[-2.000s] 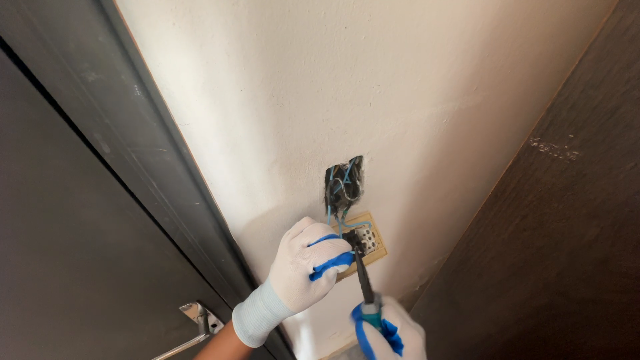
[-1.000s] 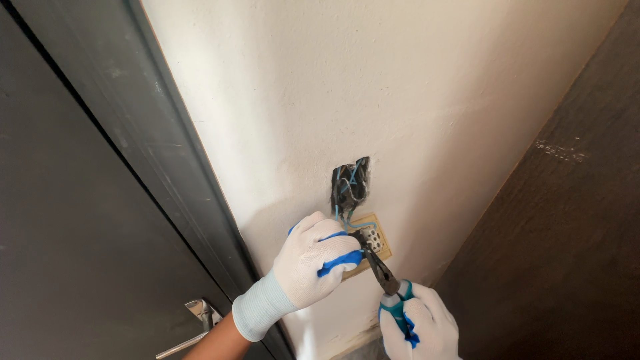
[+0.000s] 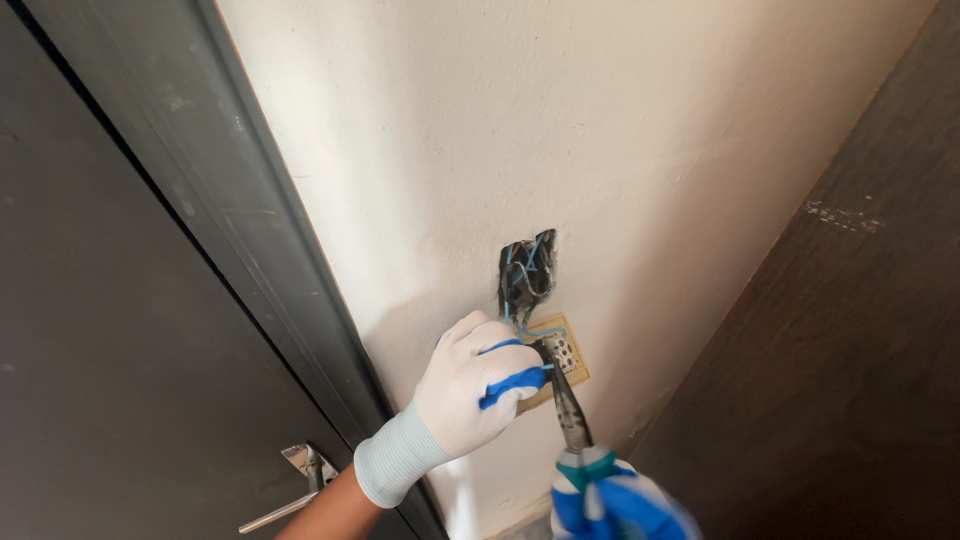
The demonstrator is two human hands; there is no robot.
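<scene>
My left hand (image 3: 476,382), in a white glove with blue coating, holds a yellowed electrical faceplate (image 3: 579,367) by its left side, together with a dark part behind the fingers. The plate hangs just below an open wall box (image 3: 527,274), joined to it by blue wires (image 3: 547,331). White socket modules (image 3: 562,354) show in the plate. My right hand (image 3: 619,502), gloved and blurred, grips long-nose pliers (image 3: 572,416) with teal and grey handles. The jaw tips are at a short blue wire end beside my left fingertips; whether they pinch it, I cannot tell.
A dark door with its frame (image 3: 247,225) runs along the left, with a metal lever handle (image 3: 300,480) low down. The pale wall (image 3: 525,135) surrounds the box. A dark brown panel (image 3: 840,337) slants along the right side.
The pliers have swung from a slanted to a steeper angle, and my right hand has shifted lower since a second ago. My left hand keeps its hold on the faceplate.
</scene>
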